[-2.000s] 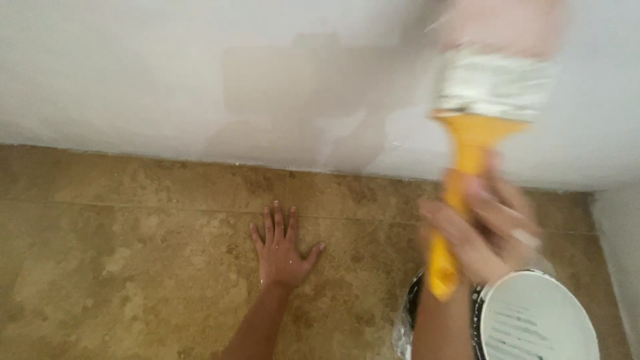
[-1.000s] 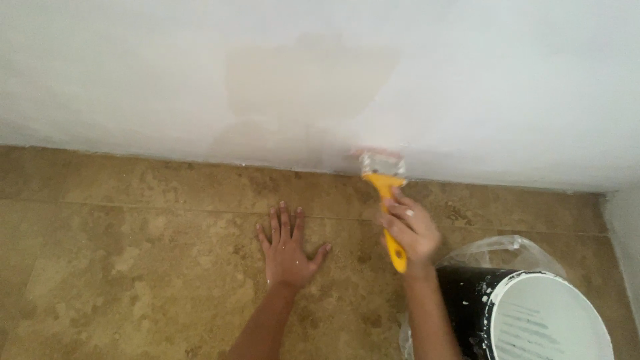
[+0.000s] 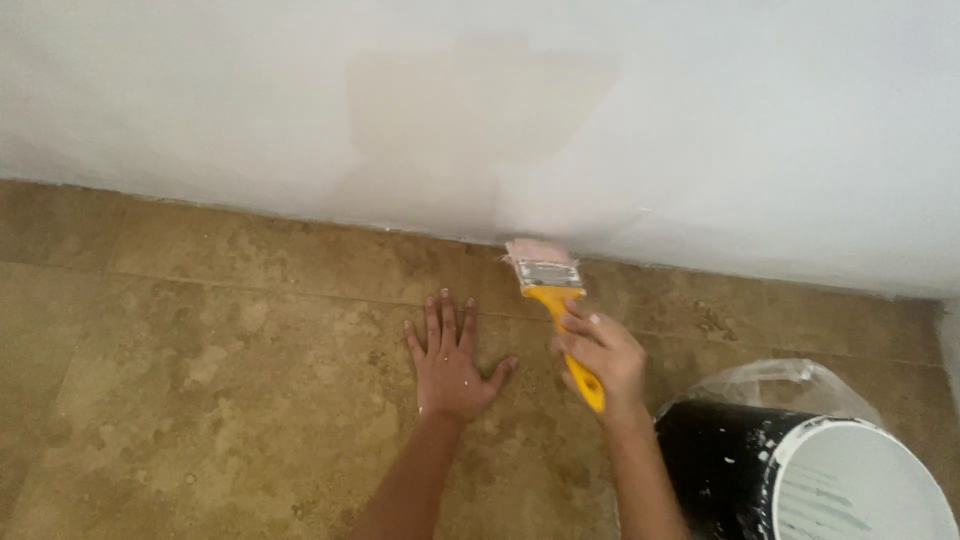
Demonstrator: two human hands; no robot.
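My right hand (image 3: 606,356) grips the yellow handle of a flat paintbrush (image 3: 553,289). The brush's pinkish, paint-coated bristles point away from me, at the foot of the white wall (image 3: 712,112) where it meets the floor. My left hand (image 3: 454,375) lies palm down on the brown mottled tile floor (image 3: 225,397), fingers spread, left of the brush, with small white specks on its back. A black paint bucket (image 3: 720,465) with white splashes stands right of my right forearm, and pale paint (image 3: 862,487) shows inside its white rim.
Clear plastic sheeting (image 3: 795,375) lies on the floor behind the bucket. The wall runs across the view and meets another wall (image 3: 951,330) in a corner at the far right. A beige-grey patch (image 3: 480,105) shows on the white wall.
My right hand has brought the brush down from high in front of the wall to the wall's foot, and over the last second slightly. My left hand has stayed flat on the floor.
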